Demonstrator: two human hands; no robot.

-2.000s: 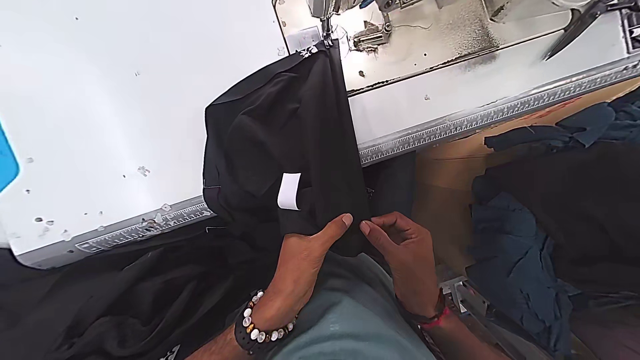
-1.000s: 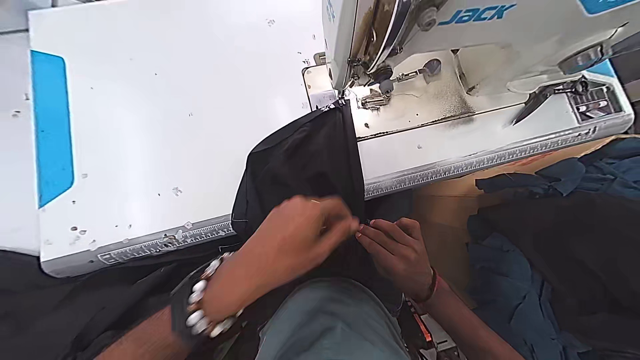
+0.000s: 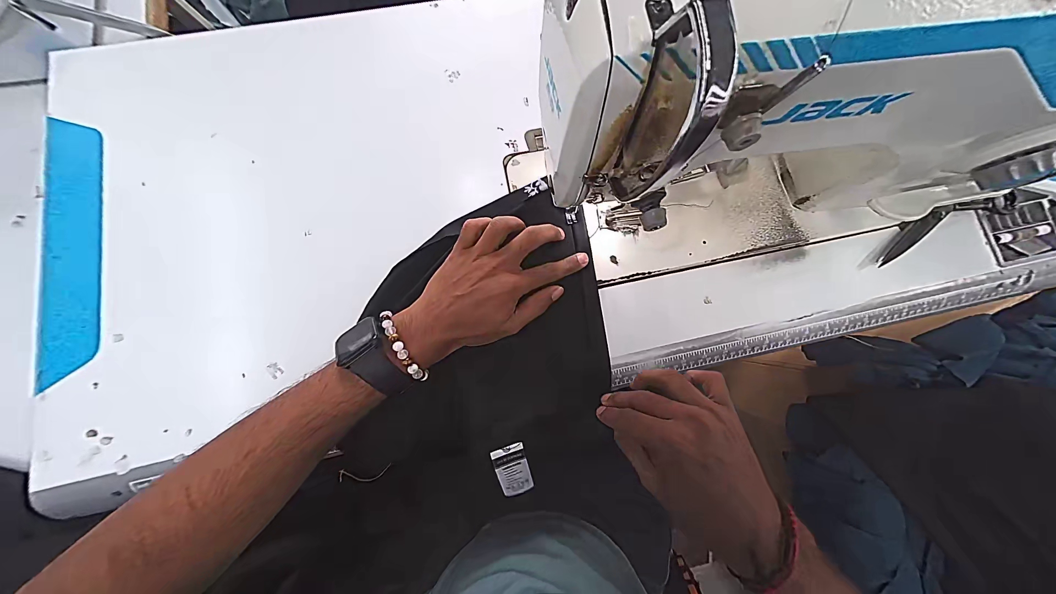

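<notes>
A black fabric garment (image 3: 536, 371) lies over the front edge of the table, its upper end under the presser foot (image 3: 572, 216) of a Jack sewing machine (image 3: 792, 107). My left hand (image 3: 495, 285) rests on the cloth just below the presser foot, fingers spread and palm down. A dark watch and a beaded bracelet circle that wrist. My right hand (image 3: 676, 429) pinches the garment's right edge between thumb and fingers, beside the table's front edge. A white label (image 3: 512, 469) bearing writing shows on the cloth between my forearms.
The white machine table (image 3: 247, 206) extends to the left, with bits of lint on it. A measuring scale (image 3: 742, 345) runs along its front edge. Dark and blue cloth (image 3: 866, 503) lies at the lower right. A black lever (image 3: 912, 235) stands by the machine bed at right.
My left hand has moved up from the garment's lower edge, near my right hand, to lie flat near the presser foot. The view has shifted, showing more of the machine head.
</notes>
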